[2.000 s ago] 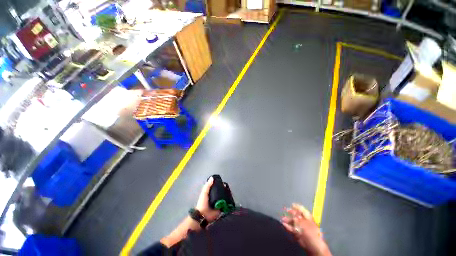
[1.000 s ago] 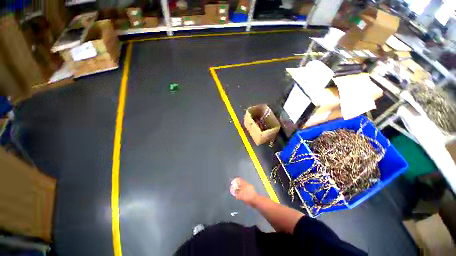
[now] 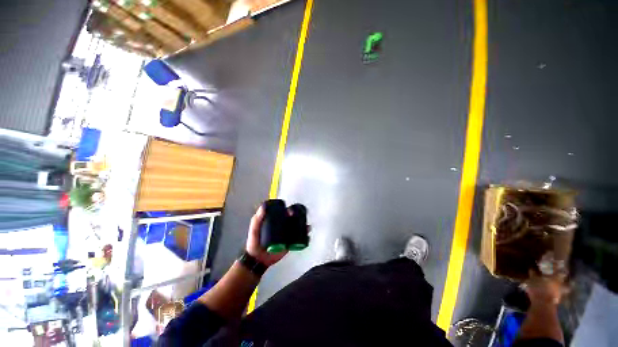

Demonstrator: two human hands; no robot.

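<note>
My left hand [image 3: 261, 238] is held out in front of my body and holds a small black item with green ends [image 3: 284, 226]. It looks like two short cylinders side by side. My right hand [image 3: 547, 290] is stretched out to the right, blurred, over the near edge of an open cardboard box [image 3: 496, 234]. Shiny clear and brown material shows inside the box. Whether the right hand holds anything cannot be told.
Yellow lines [image 3: 472, 156] run along the dark grey floor, with a green mark [image 3: 372, 46] ahead. A wood-panelled bench end [image 3: 184, 177] and a blue chair [image 3: 161, 72] stand at left. A blue bin corner [image 3: 511, 329] shows at lower right.
The view has turned and moved closer to the cardboard box. My left hand with the black-and-green item has come back into view. My right hand has moved right, to the box.
</note>
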